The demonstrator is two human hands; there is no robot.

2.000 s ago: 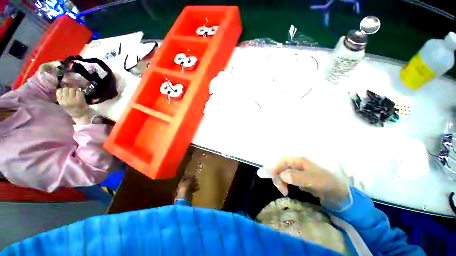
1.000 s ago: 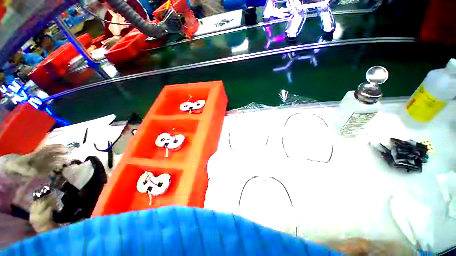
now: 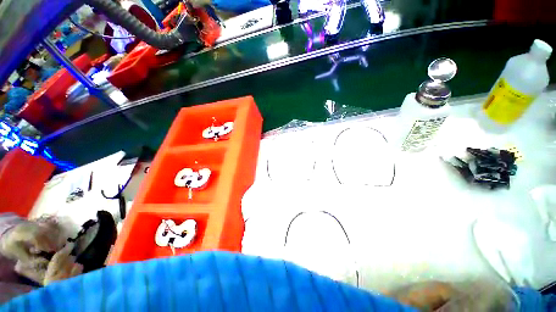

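My right hand (image 3: 439,295), blurred, is cut off by the bottom edge beside my blue sleeve; its fingers and any hold are hidden. My left hand cannot be seen. The red tray (image 3: 233,189) stands left of centre, with one white two-lobed part in each visible cell: back (image 3: 218,130), middle (image 3: 192,178) and front (image 3: 175,233). Thin dark wire loops lie flat on the white table, one near the back (image 3: 394,163) and one nearer me (image 3: 321,212); a fainter one lies left of the back loop. A dark pile of small parts (image 3: 489,167) lies at right.
A clear dispenser bottle (image 3: 424,122) and a yellow-labelled bottle (image 3: 512,91) stand at the back right. Crumpled white material (image 3: 505,241) lies at front right. A green conveyor (image 3: 286,79) runs behind. Another person's hands (image 3: 36,247) are at far left, beside a black item.
The camera view has tilted up, showing more conveyor. My right hand, earlier clear above the lap, is now mostly below the frame. My left hand has gone out of sight.
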